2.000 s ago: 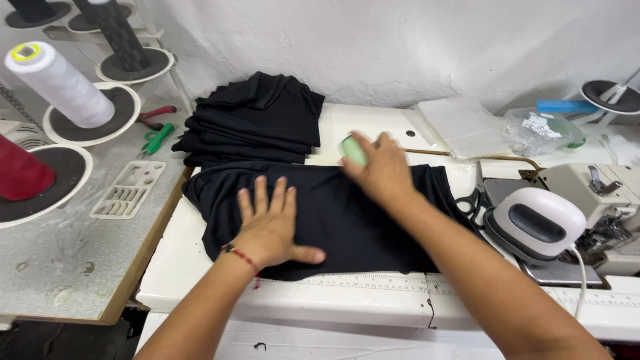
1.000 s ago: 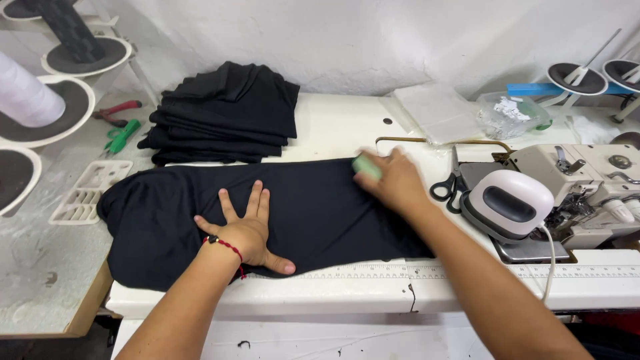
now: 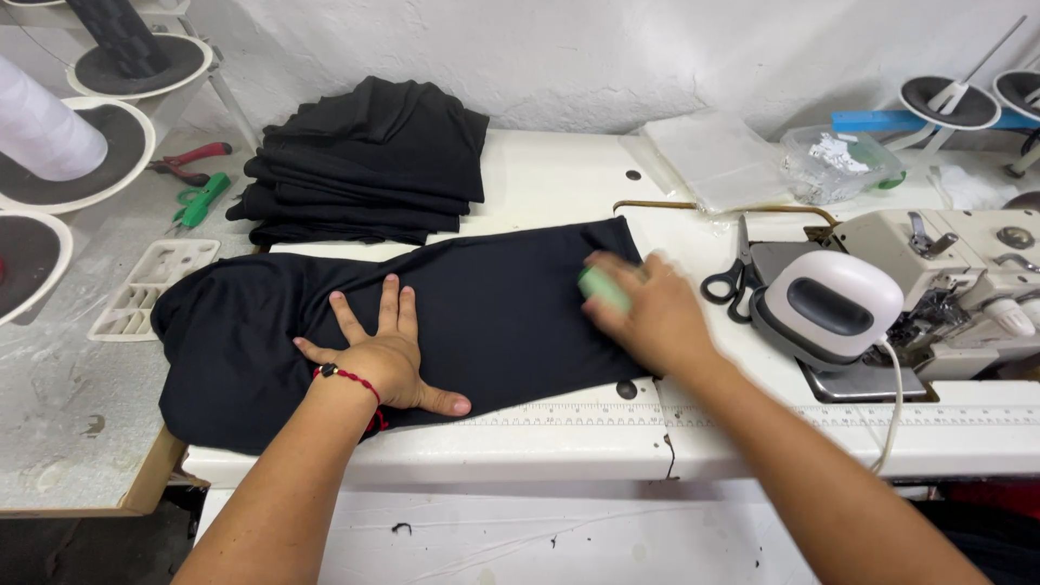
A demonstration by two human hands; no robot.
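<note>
Black fabric, folded or tubular, lies flat across the white table, bunched at its left end. My left hand presses on it with the fingers spread and holds nothing. Near the fabric's right end, my right hand grips a small pale green object, blurred, its kind unclear. A pile of black fabric pieces sits behind, against the wall. To the right of my right hand are black-handled scissors and a small white heat press.
An overlock sewing machine stands at the right. Behind are clear plastic bags and a plastic tub of white tags. On the left are green thread snips, red-handled pliers, a white compartment tray and thread cones. A ruler strip runs along the front edge.
Between the earliest frame and now, the near fabric has come to extend further left, its left end more bunched. My left hand stays spread on it; my right hand still grips the green object, moving near the right end.
</note>
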